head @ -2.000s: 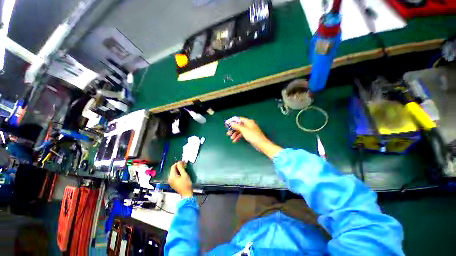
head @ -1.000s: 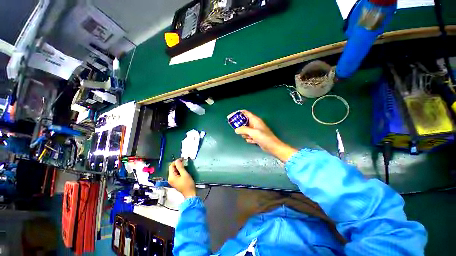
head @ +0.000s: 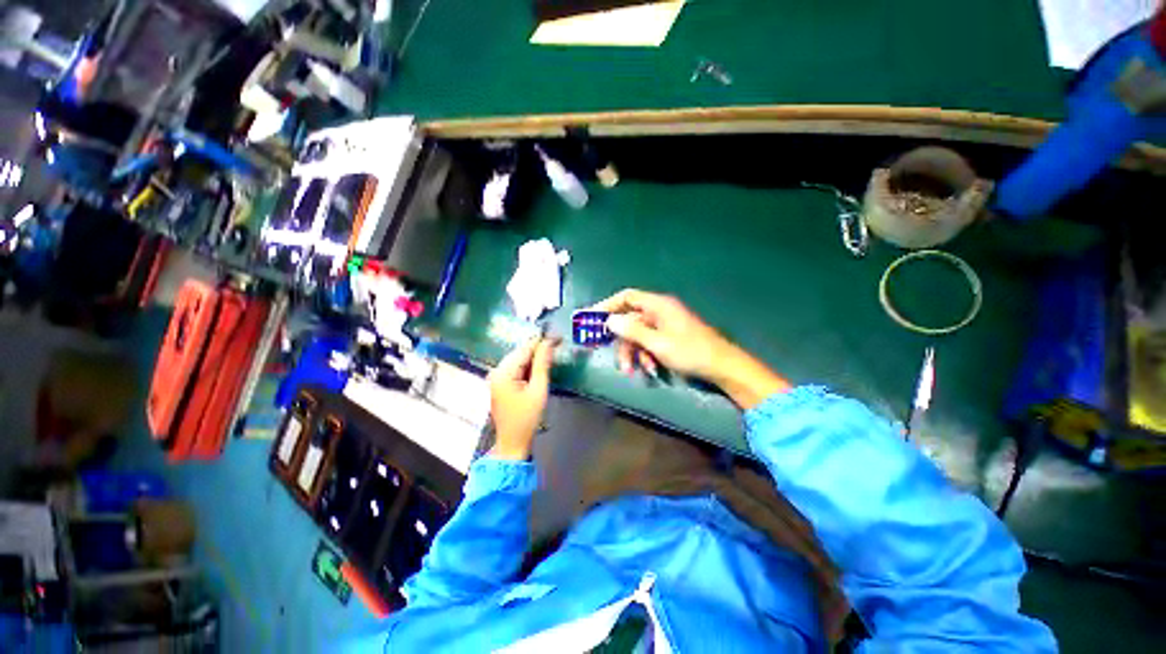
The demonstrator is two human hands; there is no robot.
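Observation:
My right hand (head: 652, 335) holds a small dark watch-size device (head: 592, 328) by its edge, its face lit with a blue-white pattern. My left hand (head: 522, 386) is just left of and below the device, thumb and fingertips pinched together; whether something tiny is between them I cannot tell. The two hands are close but apart. A crumpled white wipe (head: 537, 279) lies on the green mat above my left hand.
A blue pen (head: 451, 272) and dropper bottle (head: 563, 179) lie left. Right are a round pot (head: 926, 197), a pale ring (head: 930, 291), a pointed pale tool (head: 922, 387) and a hanging blue screwdriver (head: 1074, 138). A shelf edge (head: 754, 120) crosses behind.
The view has turned and shifted. My right hand has brought the device nearer my left hand, which has moved off the wipe's lower edge toward the device.

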